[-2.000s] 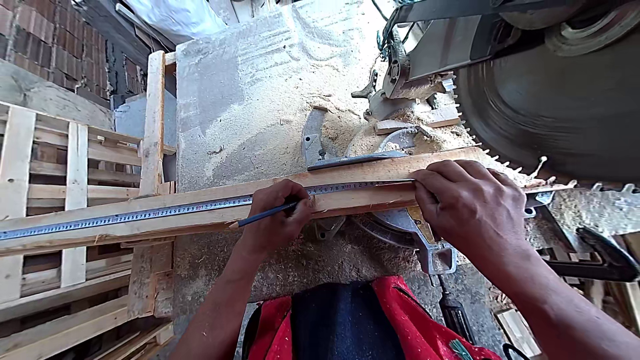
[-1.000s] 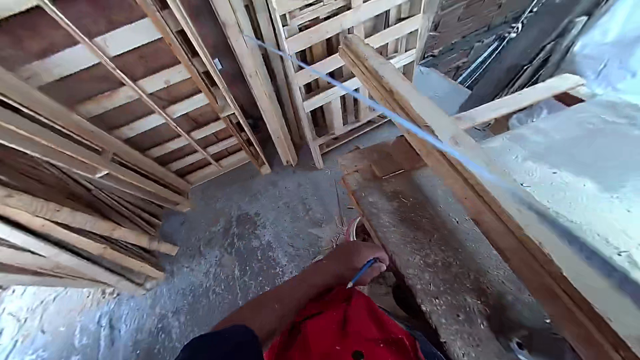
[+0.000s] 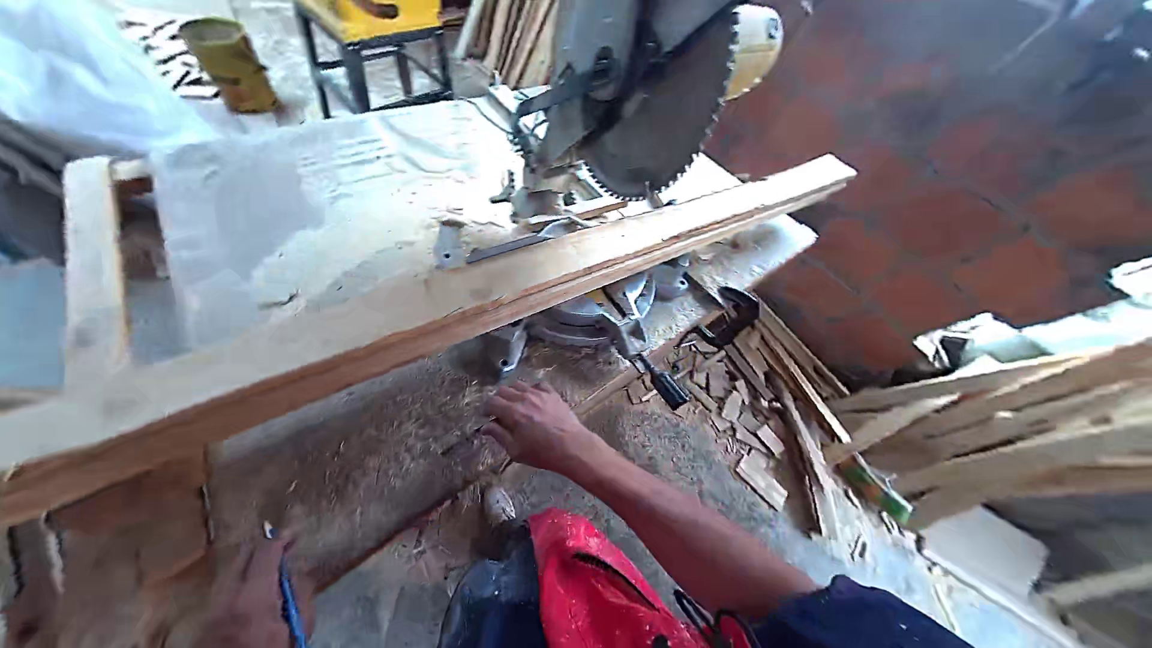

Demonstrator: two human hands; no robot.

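A long wooden board (image 3: 468,297) lies slantwise across a miter saw's base (image 3: 585,319), its right end reaching past the bench. The toothed saw blade (image 3: 661,117) is raised behind it. At the lower left, my left hand (image 3: 256,585) is blurred and holds a blue pencil (image 3: 290,589). My right hand (image 3: 535,423) is over the workbench (image 3: 378,450), just in front of the board and apart from it, fingers bent; whether anything is within them cannot be told.
A black clamp (image 3: 729,319) grips the bench edge near the saw handle (image 3: 664,382). Wood offcuts (image 3: 742,423) lie on the floor, with stacked boards (image 3: 1008,432) at the right. A yellow-topped stand (image 3: 373,18) and a yellow bucket (image 3: 229,63) stand behind.
The tape measure's blade, stretched along the board two seconds ago, is no longer seen. My right hand has come off the board. The view has swung left and then back right.
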